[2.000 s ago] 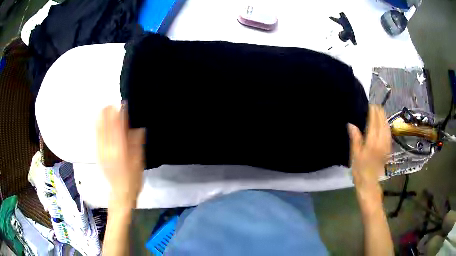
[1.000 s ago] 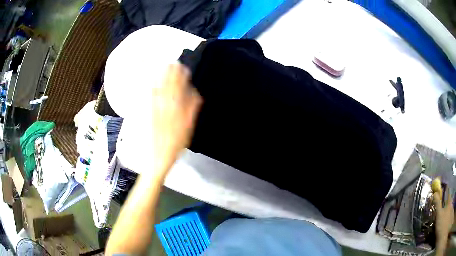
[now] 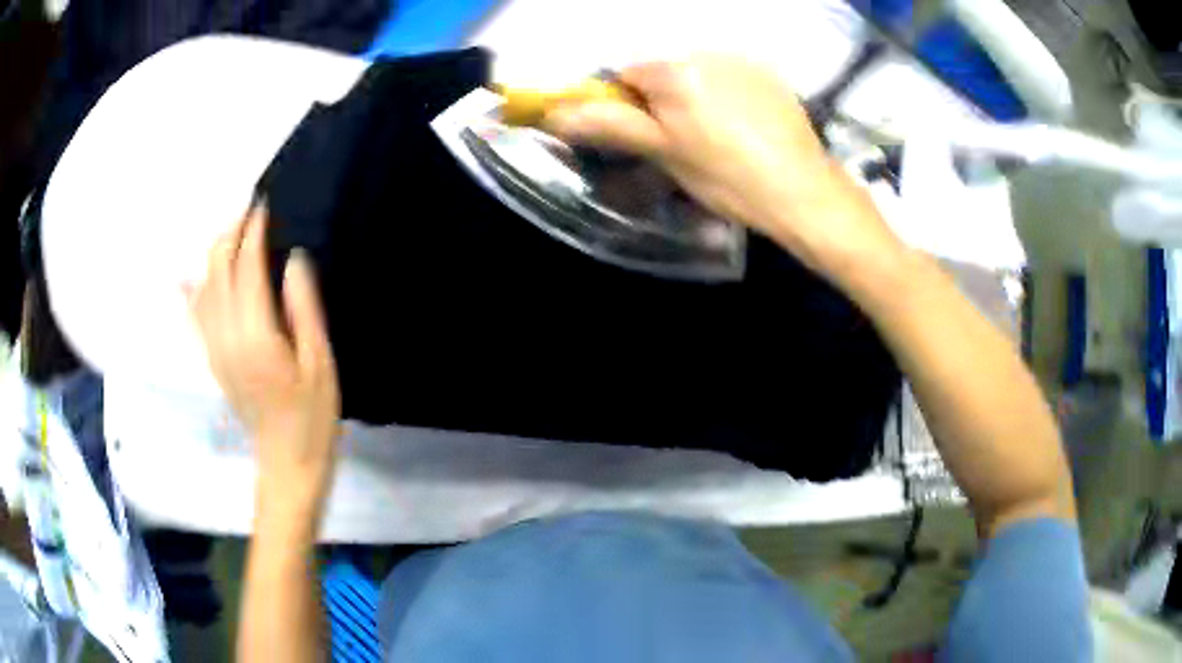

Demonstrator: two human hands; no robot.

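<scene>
A black garment point(image 3: 519, 337) lies over the white padded pressing board point(image 3: 143, 194). My right hand point(image 3: 700, 123) is closed around the yellow-brown handle of the steam iron point(image 3: 583, 214), whose silver plate is over the upper middle of the garment, its tip pointing up and left. Whether the plate presses on the cloth cannot be told. My left hand point(image 3: 266, 330) rests with fingers spread at the garment's left edge, partly on the white board. It grips nothing that I can see.
Dark cloth point(image 3: 169, 33) lies behind the board at the upper left. A blue strip point(image 3: 434, 23) is behind the board. White hangers point(image 3: 78, 518) hang at the lower left. A blue basket point(image 3: 350, 609) is below. A pale hose point(image 3: 1063, 145) crosses the upper right.
My right hand has brought the iron from the rest at the right onto the garment's upper middle area. My left hand is now lower, at the garment's left edge. The view has turned.
</scene>
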